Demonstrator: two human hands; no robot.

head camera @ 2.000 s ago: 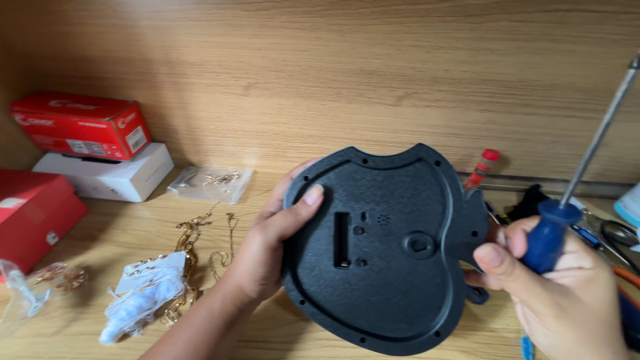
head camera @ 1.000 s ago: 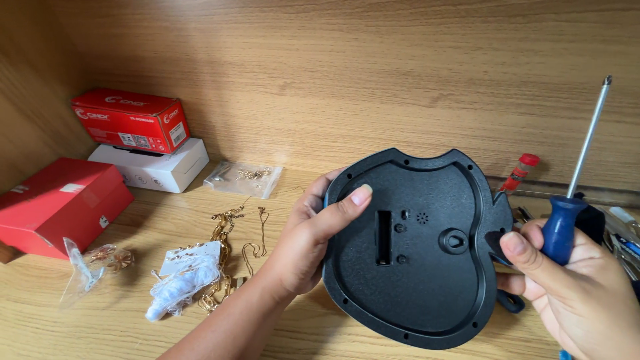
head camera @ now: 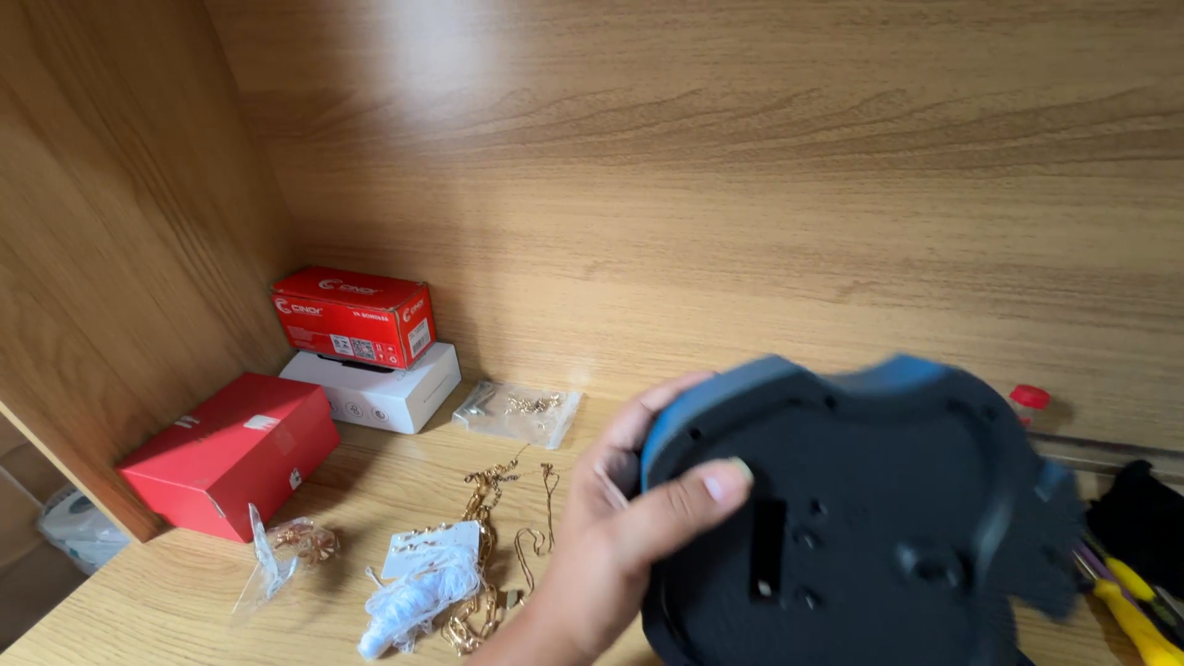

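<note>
My left hand (head camera: 638,527) grips the left edge of an apple-shaped black plastic housing (head camera: 860,518), thumb on its back face and fingers behind. The back shows a rectangular slot, small posts, a round keyhole-like boss and screw holes near the rim; a blue side edge shows along the top left. The housing is tilted and slightly blurred. My right hand and the screwdriver with the blue handle are not in view.
Gold chains (head camera: 481,555) and white thread (head camera: 416,592) lie left of my hand. Behind stand a red box (head camera: 231,453) and another red box (head camera: 356,314) on a white box (head camera: 416,388), beside a plastic bag (head camera: 523,413). Yellow-handled tools (head camera: 1133,620) lie at right.
My right hand, with the blue-handled screwdriver, has left the view. The housing has tilted in my left hand, so its blue side edge shows. The view has swung left.
</note>
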